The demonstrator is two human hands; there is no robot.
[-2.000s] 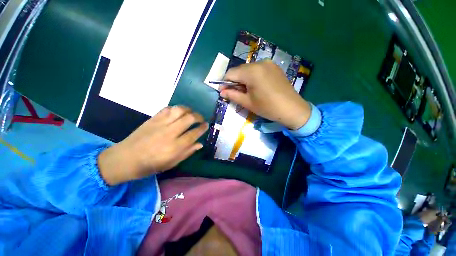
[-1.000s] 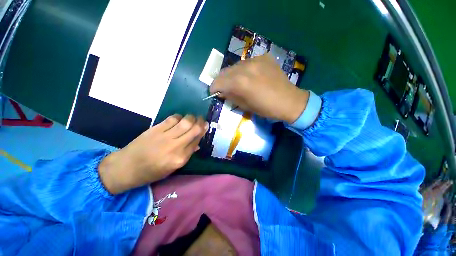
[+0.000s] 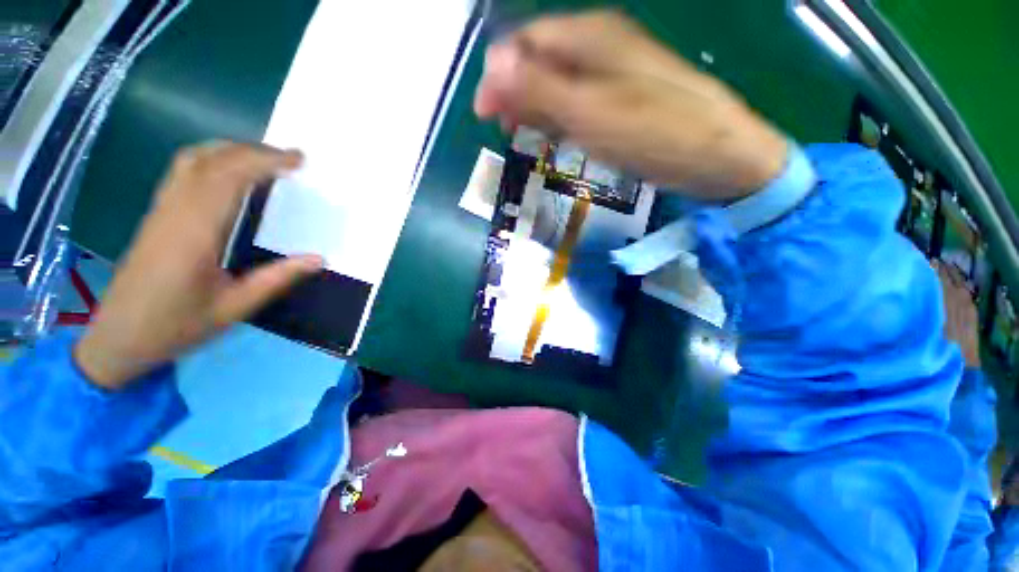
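The opened tablet unit point(image 3: 520, 279) lies on the green mat, silver-white inside, with an orange ribbon down its middle. My right hand point(image 3: 609, 95) is raised over its top end and blurred; whether it holds the tweezers cannot be made out. My left hand point(image 3: 196, 251) is at the left edge of the large release-liner sheet point(image 3: 363, 123), thumb and fingers apart and empty. A black block point(image 3: 307, 307) is at the sheet's near end. A small white liner piece point(image 3: 483, 184) lies at the tablet's upper left edge.
Waiting tablets point(image 3: 922, 196) lie along the far edge at right, beside a metal rail point(image 3: 927, 101). Clear plastic with pale strips point(image 3: 45, 123) is at far left. A pale strap end point(image 3: 659, 248) hangs from my right wrist. Another person's hand point(image 3: 958, 313) shows at the right edge.
My left hand has moved left from beside the tablet to the liner sheet and opened. My right hand has lifted up and away from the tablet's middle, uncovering more of the ribbon.
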